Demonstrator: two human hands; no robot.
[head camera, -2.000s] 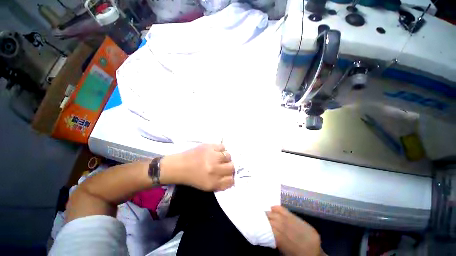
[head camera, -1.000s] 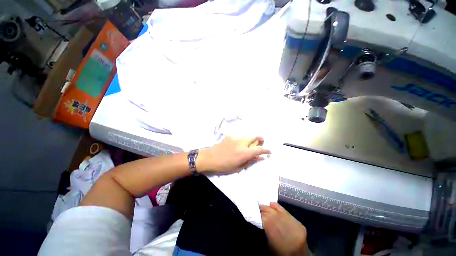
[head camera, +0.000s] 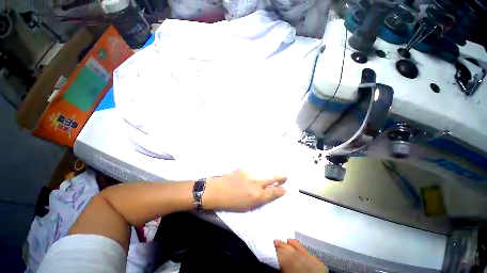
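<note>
A large white cloth (head camera: 213, 90) is spread over the machine table and hangs over its front edge. My left hand (head camera: 248, 190) lies on the cloth near the front edge, fingers pointing right; whether it pinches the cloth is washed out by glare. My right hand (head camera: 299, 257), cut off by the bottom edge, holds the hanging end of the cloth at its lower right. The sewing machine head (head camera: 342, 101) stands at the right. Its needle area (head camera: 309, 139) is over the cloth, beyond my hands, partly lost in glare.
A blue tool (head camera: 403, 184) and a yellow block (head camera: 433, 201) lie on the bed plate (head camera: 355, 186). An orange carton (head camera: 80, 90) and a bottle (head camera: 125, 24) stand at the left. More cloth (head camera: 64, 213) is heaped low at left. Clear bags (head camera: 240, 8) lie behind the table.
My left hand has moved right along the cloth from where it was two seconds ago. My right hand still holds the cloth end. The view has shifted, so the machine head appears lower.
</note>
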